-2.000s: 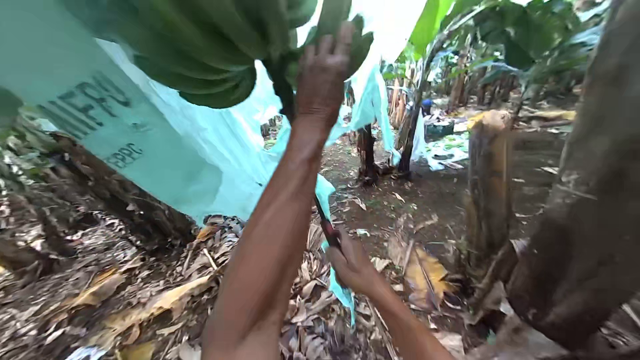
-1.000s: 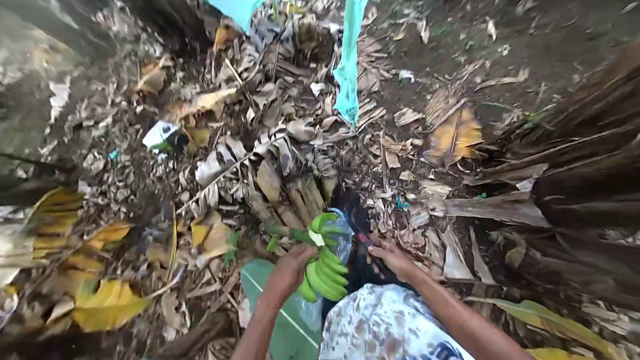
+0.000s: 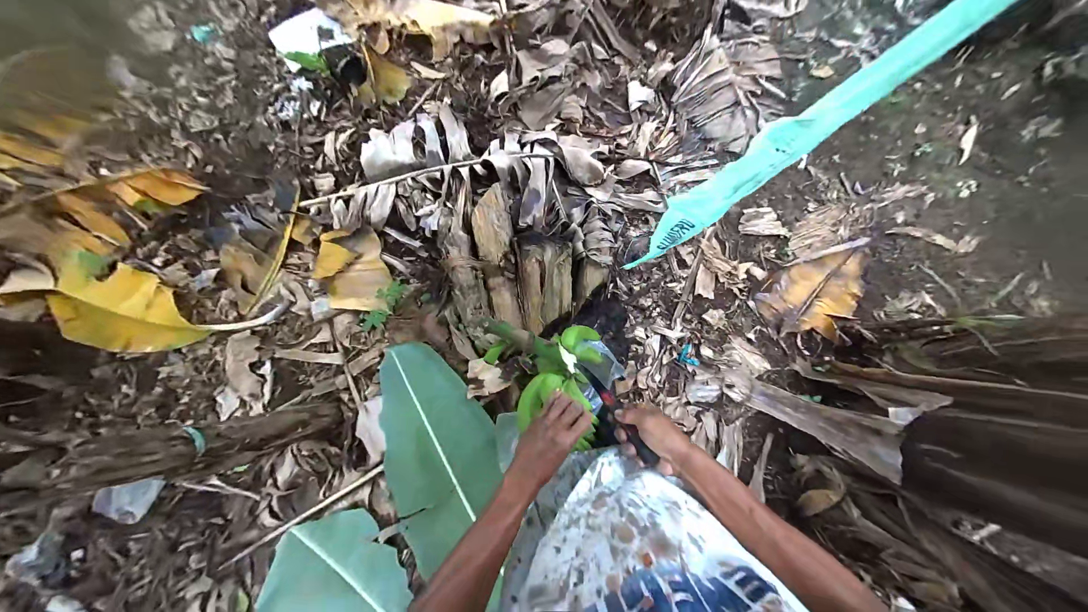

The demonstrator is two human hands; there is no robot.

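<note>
My left hand point(image 3: 557, 429) is closed on a small bunch of green bananas point(image 3: 544, 391) low in the middle of the view, beside a cut green stalk point(image 3: 514, 336). My right hand point(image 3: 653, 435) grips the black handle of a knife point(image 3: 625, 425) with red marks. Its blade points up and left, close against the bananas' right side; the tip is hard to make out. A piece of clear plastic point(image 3: 605, 365) shows behind the blade. Both hands are just in front of the stained white clothing I wear.
A cut banana stump point(image 3: 544, 276) stands just beyond the bananas. Green leaf pieces point(image 3: 425, 425) lie at the left. A turquoise plastic sleeve point(image 3: 782, 140) hangs in from the upper right. Dry leaves cover much of the ground, and a dark trunk point(image 3: 1003, 442) is at the right.
Two seconds ago my left hand was raised to a large hanging banana bunch; since then both hands have come down to the small green bananas. The view has tipped down strongly.
</note>
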